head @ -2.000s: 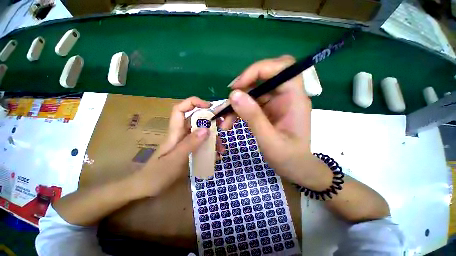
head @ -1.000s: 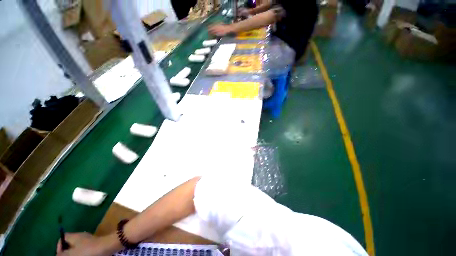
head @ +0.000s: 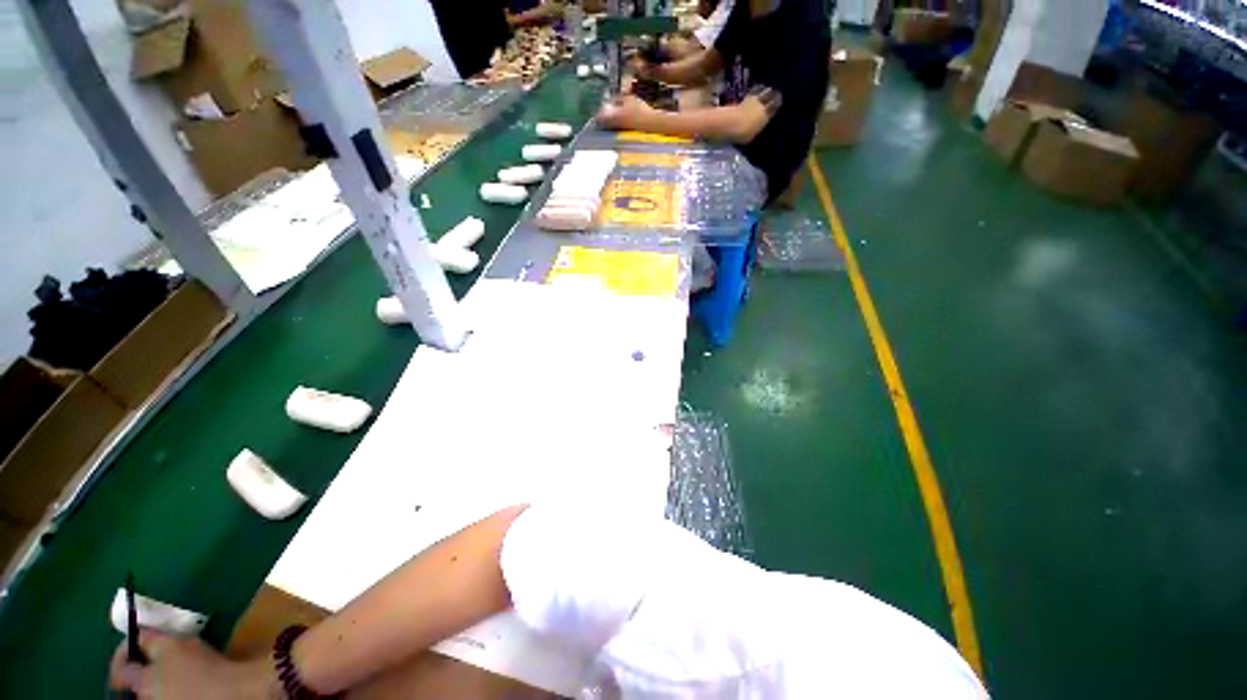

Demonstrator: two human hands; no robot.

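Observation:
My right hand is at the bottom left corner, partly cut off by the edge. It holds the slim black tweezers, which point upward. A white housing lies on the green belt just beyond the fingers, partly behind the tweezers; I cannot tell if the hand touches it. Two more white housings, one nearer and one farther, lie up the belt. Brown cardboard shows beside my wrist. My left hand is out of the picture.
A white board runs along the bench. A white metal post stands at the belt edge. Stacked white housings and another worker's arm are farther up. Open cartons line the belt's far side. A blue stool stands on the floor.
The view has swung right from the bench. My left hand and the label sheet have left the picture. My right hand, with the tweezers, has moved from the held housing to the belt.

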